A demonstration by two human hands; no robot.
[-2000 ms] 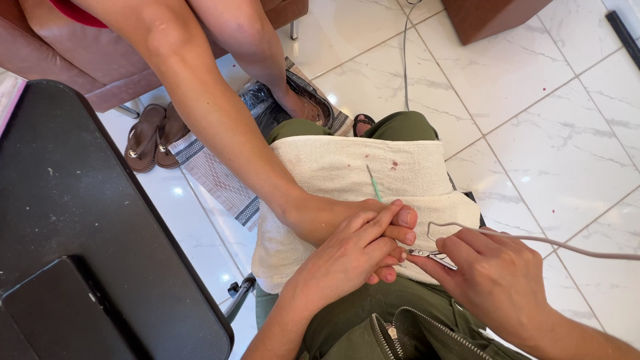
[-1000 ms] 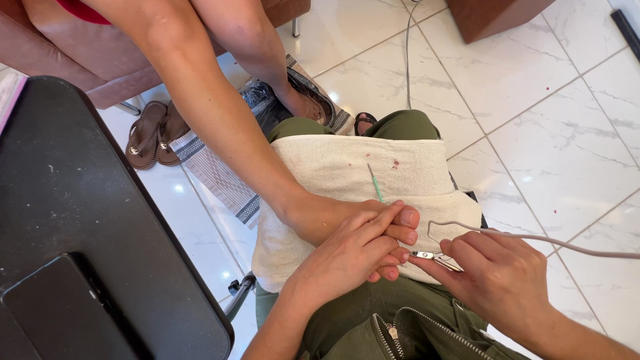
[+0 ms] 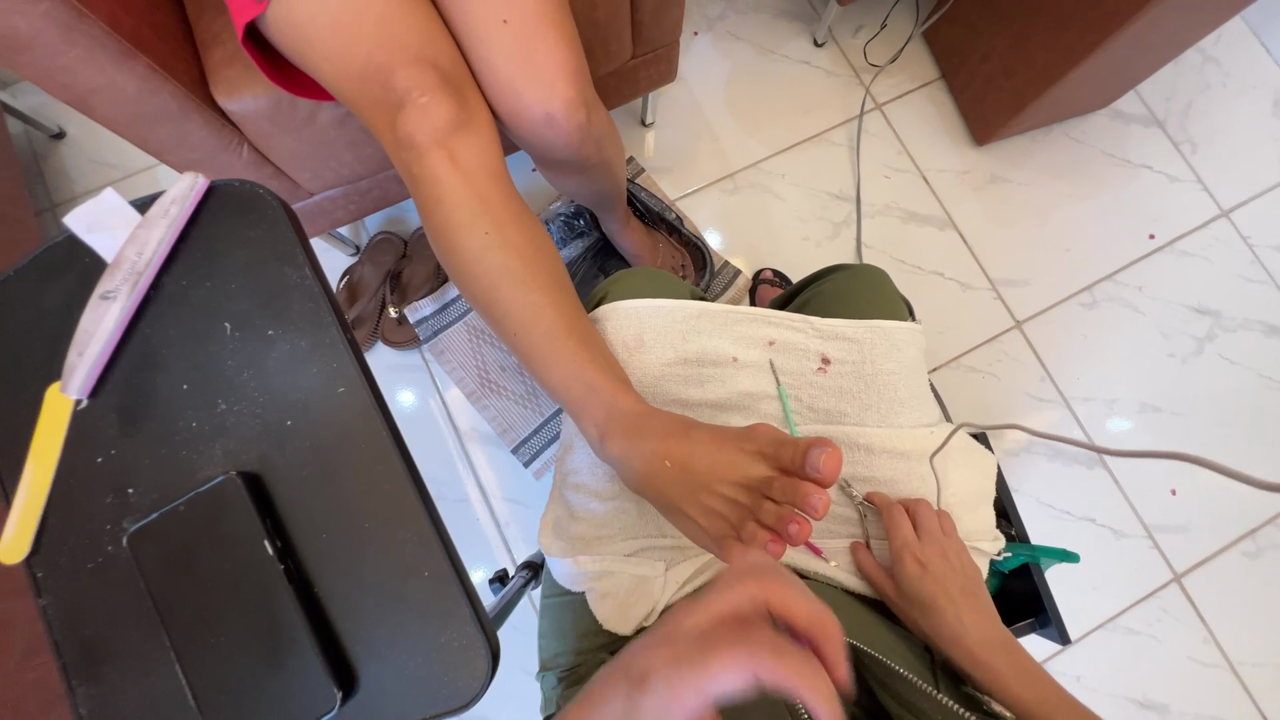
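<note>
A person's bare foot (image 3: 715,475) rests on a cream towel (image 3: 870,375) spread over my lap. My left hand (image 3: 720,640), blurred, is raised just below the toes with its fingers curled; whether it holds anything cannot be told. On the towel at the right, my right hand (image 3: 925,560) lies with its fingers around or against the handles of metal cuticle nippers (image 3: 860,505), whose jaws point toward the big toe. A thin tool with a green handle (image 3: 785,405) lies beyond the big toe. The tip of a pink-handled tool (image 3: 815,549) shows beneath the smaller toes.
At the left stands a black tray table (image 3: 300,420) bearing a dark flat rectangular object (image 3: 230,600), a pale nail file (image 3: 130,285) and a yellow one (image 3: 38,470). A grey cable (image 3: 1110,450) crosses the right side. Brown sandals (image 3: 385,290) sit on the floor near a woven mat (image 3: 500,380).
My left hand has let go of the foot and moved back toward me. My right hand has lowered the nippers from the toes to the towel. The view has shifted left.
</note>
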